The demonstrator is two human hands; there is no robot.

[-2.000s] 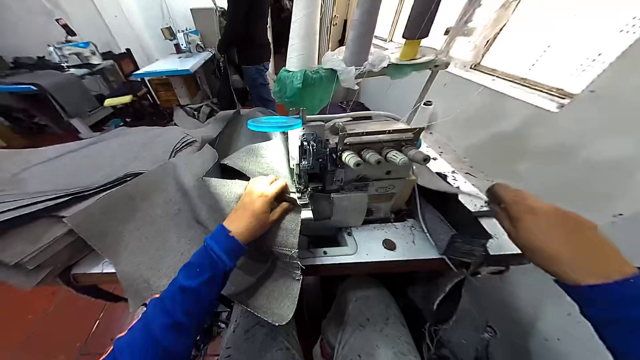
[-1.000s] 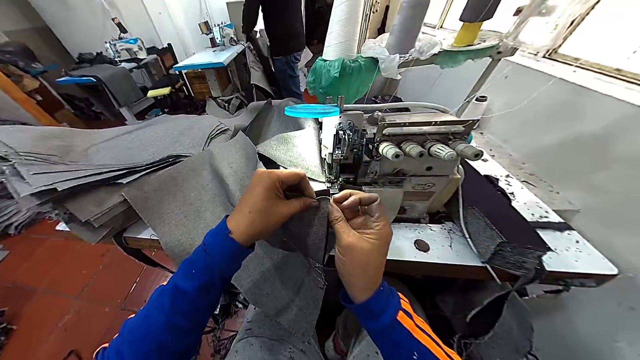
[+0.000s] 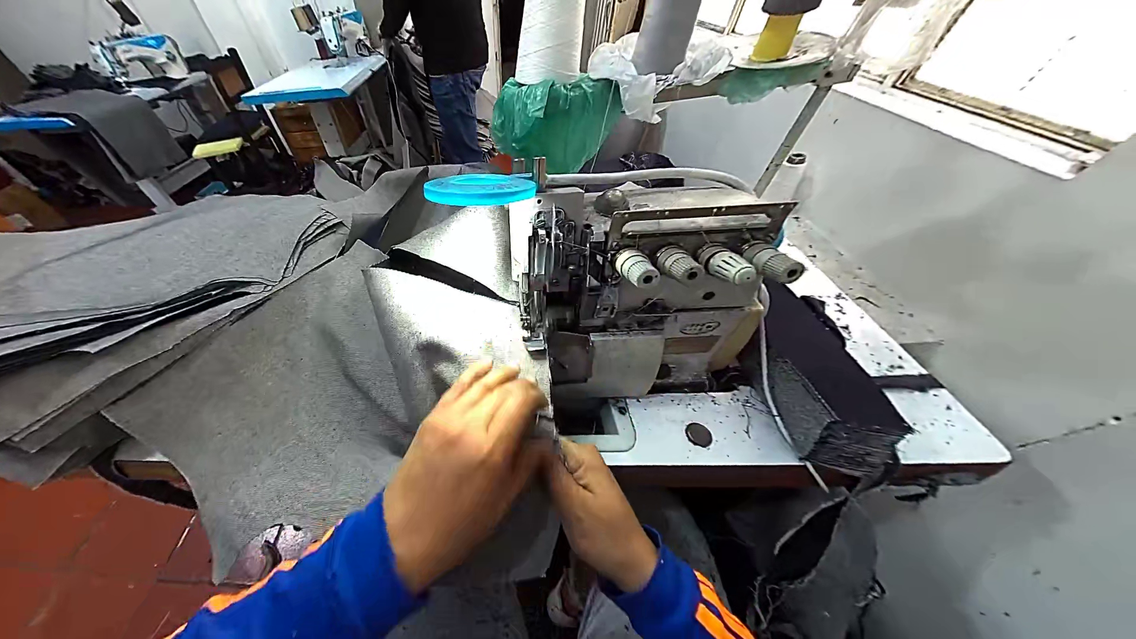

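Note:
A grey fabric panel point(image 3: 444, 328) lies under the presser foot area of an overlock sewing machine point(image 3: 666, 293), and its right edge runs down toward me. My left hand point(image 3: 475, 453) is on that edge just below the needle area, fingers bent over the cloth. Close against it, my right hand point(image 3: 595, 510) pinches the same edge lower down, thumb on top. Part of the edge is hidden between the hands. A blue ring-shaped disc point(image 3: 479, 189) sits at the machine's upper left, above brightly lit cloth.
Stacked grey fabric panels point(image 3: 151, 257) spread over the left side. A pile of dark cut pieces point(image 3: 799, 373) rests on the white table point(image 3: 710, 430) at right. Thread cones point(image 3: 550, 40) stand behind the machine. A person point(image 3: 453, 71) stands beyond, near another sewing table point(image 3: 315, 80).
My right hand, away at the right two seconds ago, came to the cloth beside my left hand. Since one second ago, both hands have moved down from the presser foot along the fabric edge.

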